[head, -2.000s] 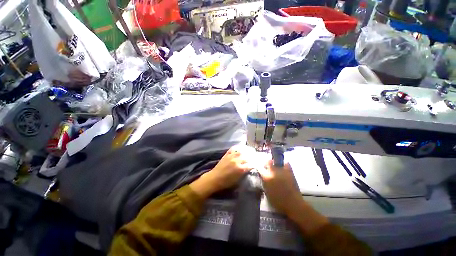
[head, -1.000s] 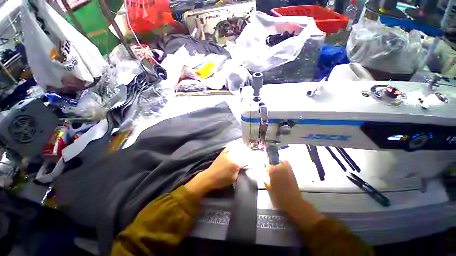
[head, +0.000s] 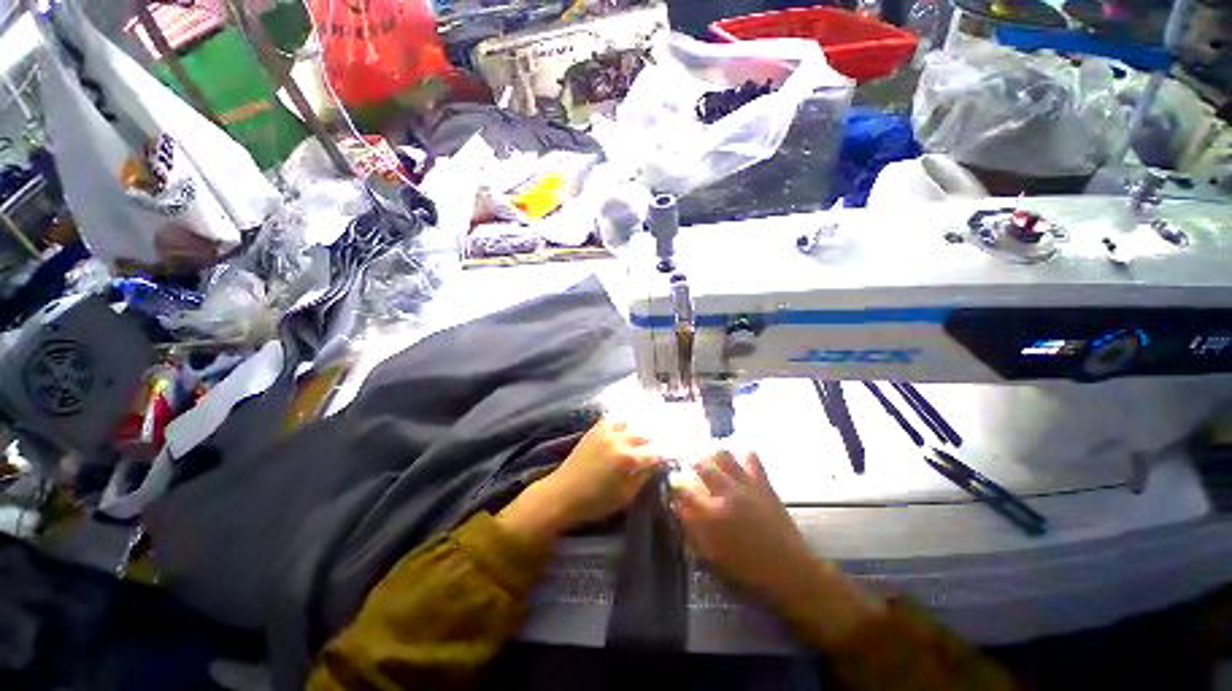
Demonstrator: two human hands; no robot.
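Note:
The dark grey garment [head: 405, 405] lies left of the needle and drapes towards the lap. A dark strip of cloth [head: 646, 574] runs from my fingers over the table's front edge. My left hand [head: 601, 473] presses and pinches the cloth just in front of the presser foot. My right hand [head: 736, 513] lies right beside it with its fingertips on the strip's edge. The white sewing machine [head: 838, 304] with a blue stripe stands above and behind my hands. The presser foot area [head: 682, 394] is washed out by lamp light, so the needle is hard to make out.
Short dark strips [head: 840, 425] and dark snips [head: 986, 491] lie on the table under and right of the machine arm. Plastic bags [head: 736, 122] and a red basket [head: 817, 41] stand behind. A grey vented box [head: 74, 371] and crumpled wrappings are at the left.
My right hand has turned and spread lower, its fingers now flatter on the strip beside my left hand. The strip hangs slightly more under my hands. The view has shifted a little.

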